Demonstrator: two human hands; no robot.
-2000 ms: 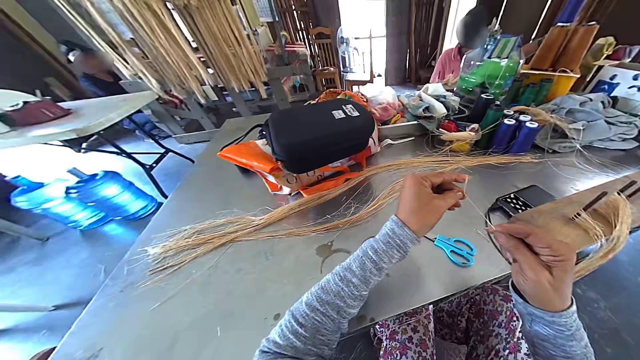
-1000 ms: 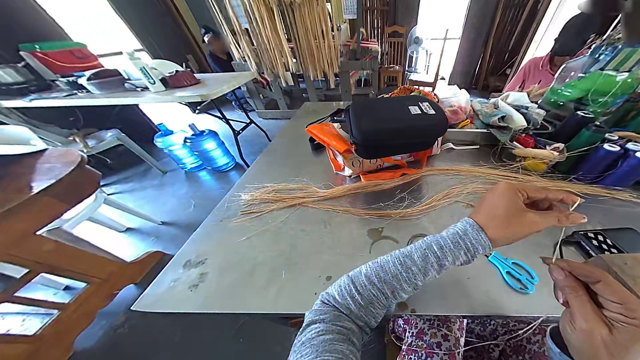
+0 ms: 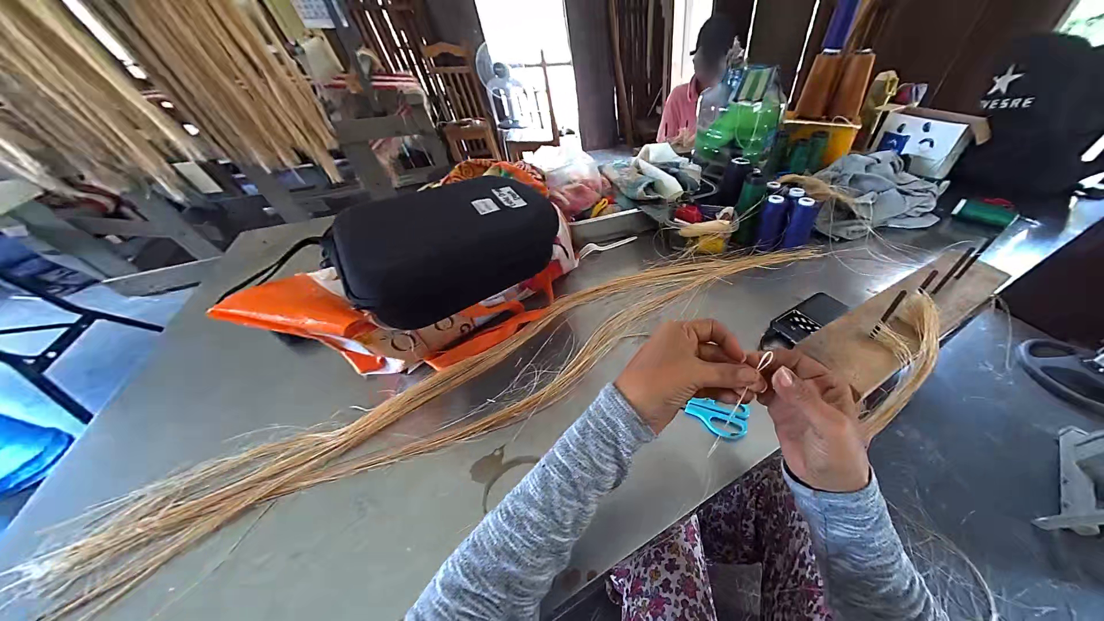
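Note:
My left hand (image 3: 690, 366) and my right hand (image 3: 818, 414) meet fingertip to fingertip above the table's front edge. Between them they pinch a thin pale fibre strand (image 3: 765, 360) that forms a small loop; its tail hangs down from the fingers. Turquoise-handled scissors (image 3: 723, 420) lie on the table just beneath. Long tan fibre bundles (image 3: 483, 366) stretch across the metal table beyond my left forearm. To the right of my hands, a wooden board with dark pegs (image 3: 862, 341) holds a looped hank of fibre (image 3: 921, 362).
A black zip case (image 3: 448, 246) rests on an orange bag (image 3: 293, 304). Blue thread spools (image 3: 785, 220), a small tub (image 3: 707, 231) and grey cloth (image 3: 880, 190) stand at the back. A black device (image 3: 809, 317) lies by the board. Another person (image 3: 686, 95) sits beyond.
My hands have come together from apart, and the strand that ran between them now shows a small loop at the fingertips. The view has swung right since one second ago.

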